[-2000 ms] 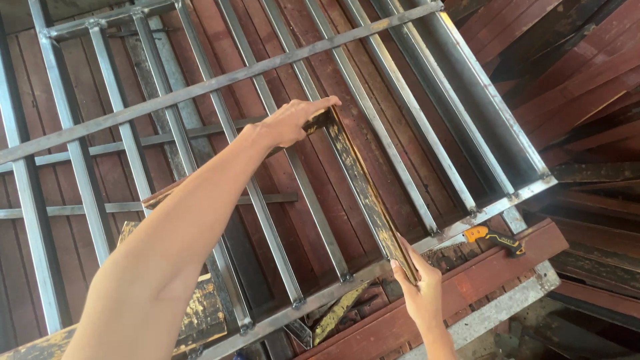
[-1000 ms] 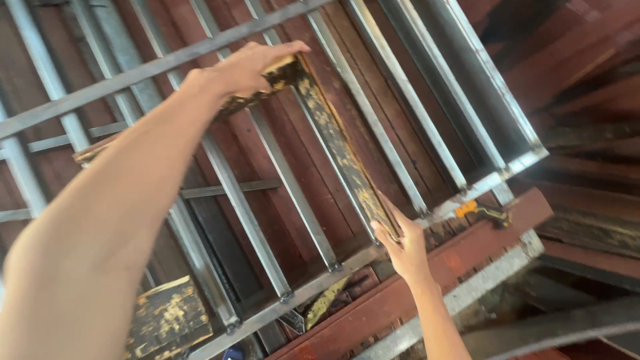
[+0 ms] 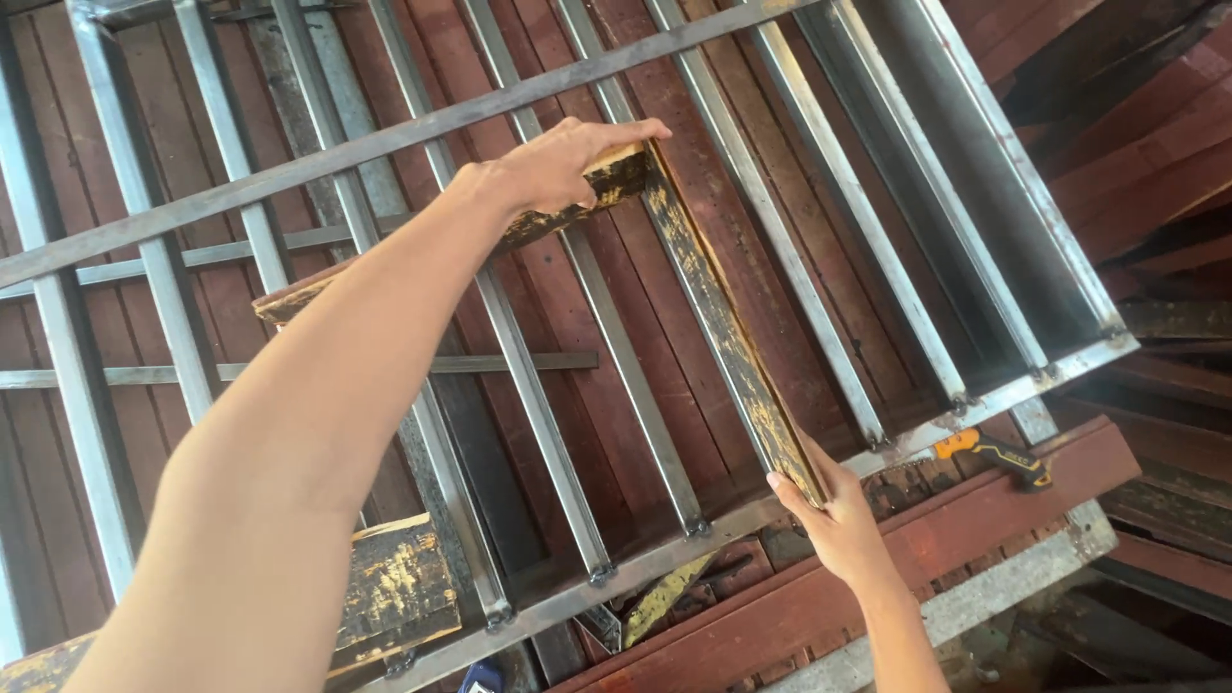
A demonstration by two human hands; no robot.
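My left hand [image 3: 577, 164] grips the top corner where two weathered wooden boards meet at an angle, its index finger reaching over the joint. From there one narrow board [image 3: 727, 327], mottled black and yellow, slants down to my right hand [image 3: 833, 505], whose fingers and thumb close around its lower end. The other board [image 3: 289, 294] runs left behind my left forearm, which hides much of it. Both boards are held above a welded frame of steel square tubing [image 3: 520, 356]. A further mottled board piece [image 3: 399, 582] lies at the lower left, partly behind my arm.
A hand saw with an orange and black handle [image 3: 996, 452] rests at the frame's lower right edge, beside a red-brown board [image 3: 1020, 500]. A long steel bar [image 3: 404, 135] crosses the frame. Red-brown planks lie beneath, more boards [image 3: 1174, 385] at right, and a blue object [image 3: 481, 678] at the bottom.
Both hands keep hold of the boards in much the same pose. The view has shifted and turned somewhat since a second ago.
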